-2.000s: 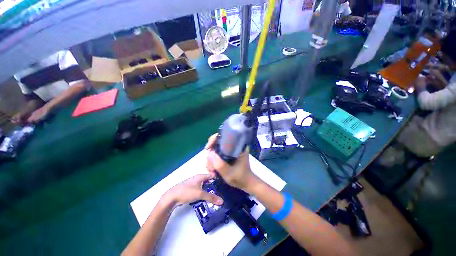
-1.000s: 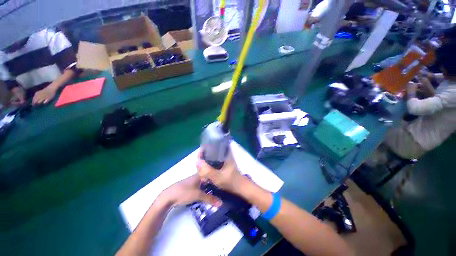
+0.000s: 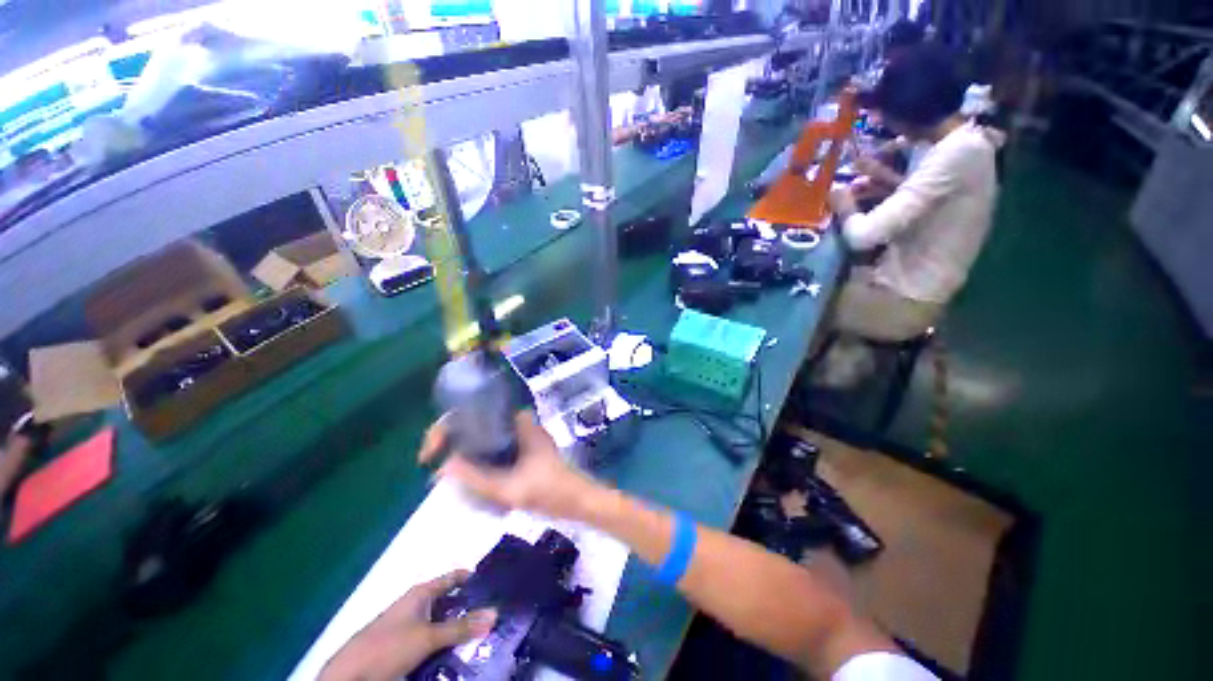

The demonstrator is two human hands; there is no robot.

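My right hand [image 3: 512, 466], with a blue band on the wrist, is closed around the electric screwdriver [image 3: 476, 399]. The screwdriver is blurred and hangs from a yellow cord [image 3: 432, 200]. It is above the far part of the white mat [image 3: 386, 585], clear of the device. My left hand [image 3: 415, 625] rests on the near left side of the black camcorder body [image 3: 526, 585], thumb on top. The body lies on the mat, its thick barrel [image 3: 579, 649] pointing to the lower right with a blue spot at its end. The screwdriver tip cannot be made out.
The silver screw feeder [image 3: 565, 379] stands beyond the mat, with the green perforated box [image 3: 716, 357] to its right. A lined tray [image 3: 918, 532] with black units is below the bench edge. A black unit [image 3: 173, 539] lies left. A person [image 3: 931, 200] sits further along.
My right hand has lifted the screwdriver up and away from the device. My left hand stays on the body. The view has turned to the right, showing more of the tray and the seated person.
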